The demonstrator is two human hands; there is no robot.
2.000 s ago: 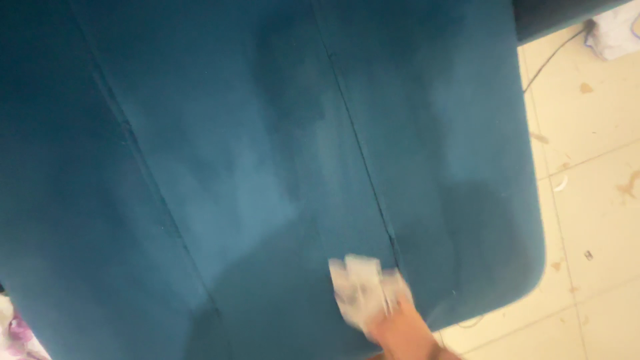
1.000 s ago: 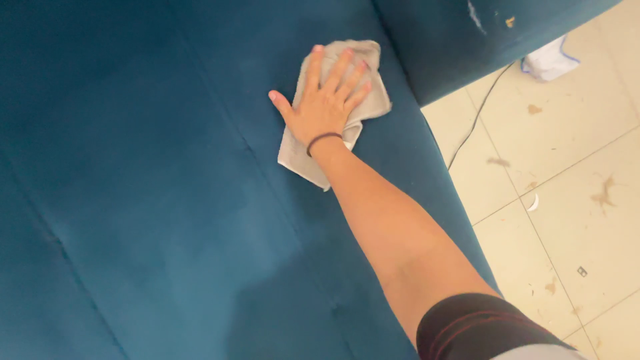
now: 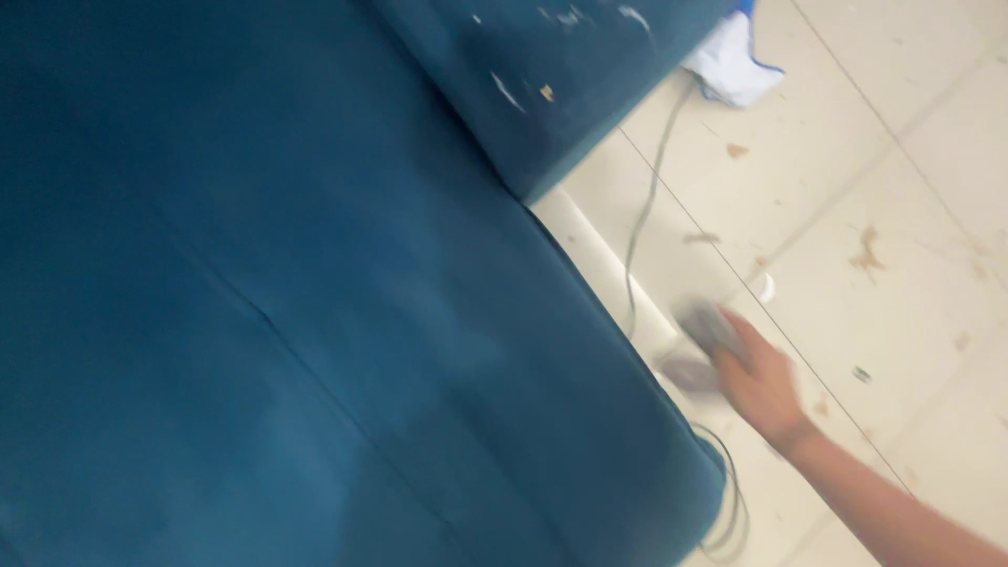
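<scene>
My right hand (image 3: 760, 382) is over the tiled floor, just off the right edge of a blue upholstered seat (image 3: 354, 315). Its fingers are closed on a grey cloth (image 3: 709, 327), bunched and blurred by motion. Below the cloth, a blurred greyish-purple patch (image 3: 689, 374) shows; whether it is part of the cloth or a separate thing I cannot tell. The forearm comes in from the lower right. My left hand is out of view.
A blue armrest or side part (image 3: 551, 87) with whitish smears stands at the top. A thin cable (image 3: 650, 197) runs over the tiles (image 3: 906, 331), which bear brown stains. Near the armrest lies a white cloth with blue edging (image 3: 736, 63). More cable (image 3: 736, 504) is looped by the seat's corner.
One second ago my right hand lay spread on the cloth on the seat. It has moved off to the right, over the floor, with the cloth gathered in it. The view has shifted.
</scene>
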